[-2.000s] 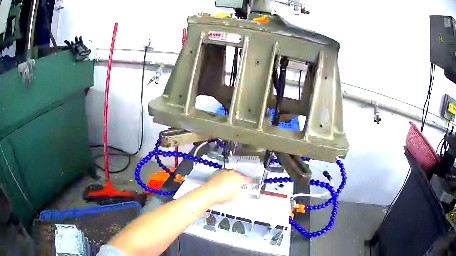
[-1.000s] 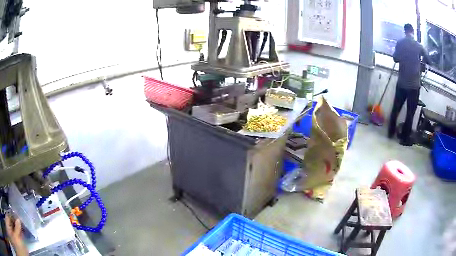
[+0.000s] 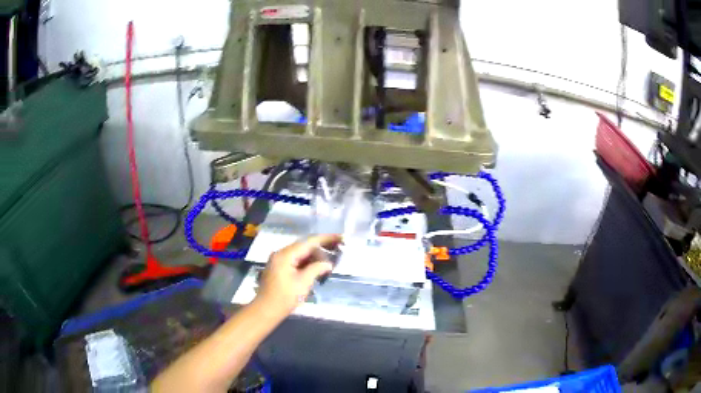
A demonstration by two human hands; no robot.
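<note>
My left hand (image 3: pixel 288 272) reaches in from the lower left over the white-silver machine table (image 3: pixel 377 257). Its thumb and forefinger are apart, and no held part shows between them. A blurred pale, squarish piece, apparently a housing (image 3: pixel 350 211), stands at the table's centre under the machine head, just beyond my fingertips. Blur hides whether a finger touches it. Pale housings (image 3: pixel 111 357) lie on the dark, chip-littered board at the lower left. My right hand is not in view.
The olive-grey machine head (image 3: pixel 338 142) overhangs the table. Blue beaded hoses (image 3: pixel 492 265) loop at both sides. A blue crate's rim (image 3: pixel 592 381) shows bottom right. A red-handled broom (image 3: pixel 134 176) and green cabinet (image 3: pixel 54 199) stand left; a dark bench (image 3: pixel 615 253) stands right.
The view swung right towards the crate and another bench, then back to the machine. My left hand is now nearer the table's front than two seconds ago, when it was at the fixture.
</note>
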